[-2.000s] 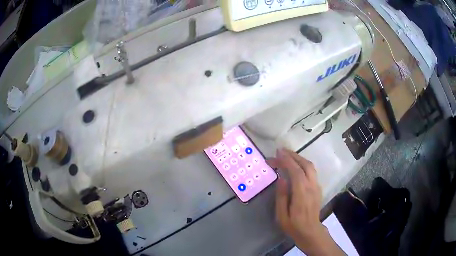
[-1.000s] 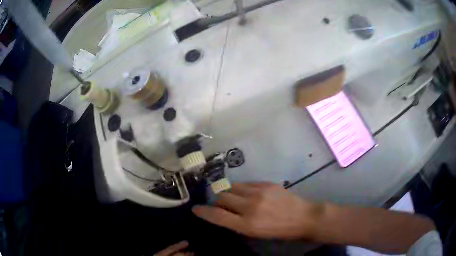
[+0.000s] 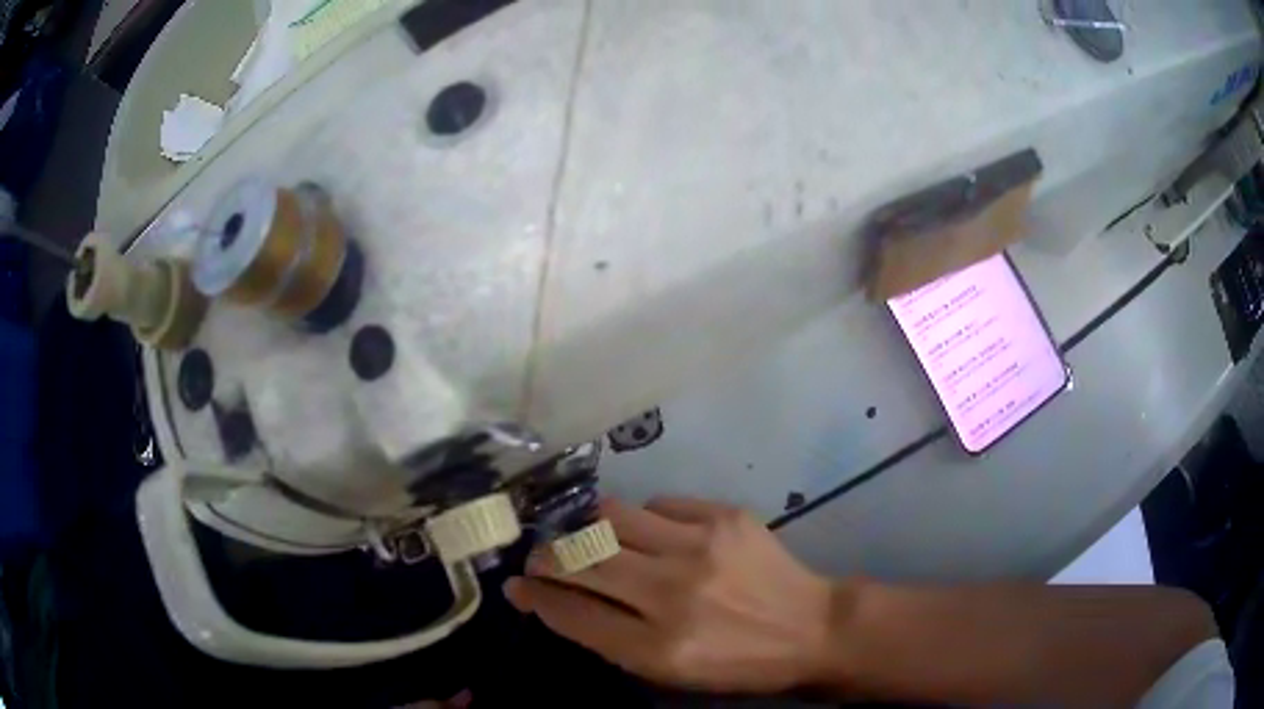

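My right hand [image 3: 700, 596] lies at the left end of the off-white sewing machine [image 3: 721, 249], beside the needle area. Its fingers rest on dark cloth [image 3: 534, 672]; some fingertips are hidden behind a cream ridged knob [image 3: 582, 547], so a grip cannot be told. Only a sliver of my left hand [image 3: 441, 702] shows at the bottom edge, over the dark cloth; the rest is cut off. The thick off-white thread guard [image 3: 312, 648] stands left of the knobs.
A phone [image 3: 981, 357] with a bright pink-white screen lies on the machine bed, its top edge behind a brown block [image 3: 957, 229] on the arm. A gold-brown thread bobbin [image 3: 284, 249] sits on the head. White paper [image 3: 190, 128] lies at the upper left.
My right hand has moved from beside the phone to the needle area and stayed there. The view has shifted left and closer. The phone screen changed from round buttons to text lines.
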